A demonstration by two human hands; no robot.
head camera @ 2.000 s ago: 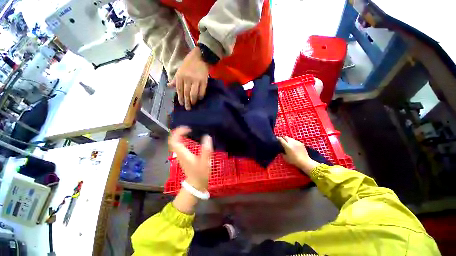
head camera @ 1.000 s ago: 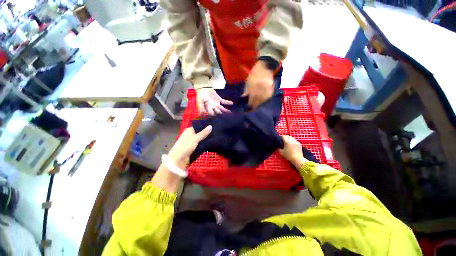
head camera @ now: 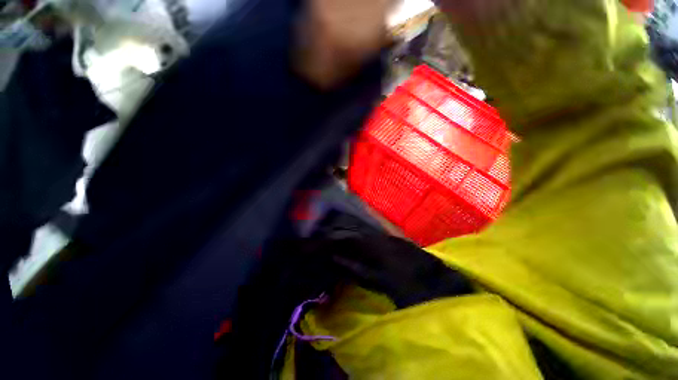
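A large dark navy cloth (head camera: 186, 171) fills the left and middle of the view, close to the camera and blurred. A blurred bare hand (head camera: 342, 37) lies against its upper edge at top centre, cut off by the picture's edge; I cannot tell for sure which hand it is. My right sleeve, yellow, rises on the right to the top edge, where only a blurred bit of reddish skin shows. My left arm is not visible. Small red spots show on or beside the cloth.
A red lattice crate (head camera: 435, 156) stands beyond my lap, between the cloth and my right sleeve. A white machine-like shape (head camera: 126, 59) is at upper left, partly covered by the cloth. A purple cord (head camera: 297, 323) lies by my jacket front.
The view has swung and blurred. The dark cloth, held low over the crate before, is now large and close at left. The other person's hands and body are no longer recognisable. My right arm is raised.
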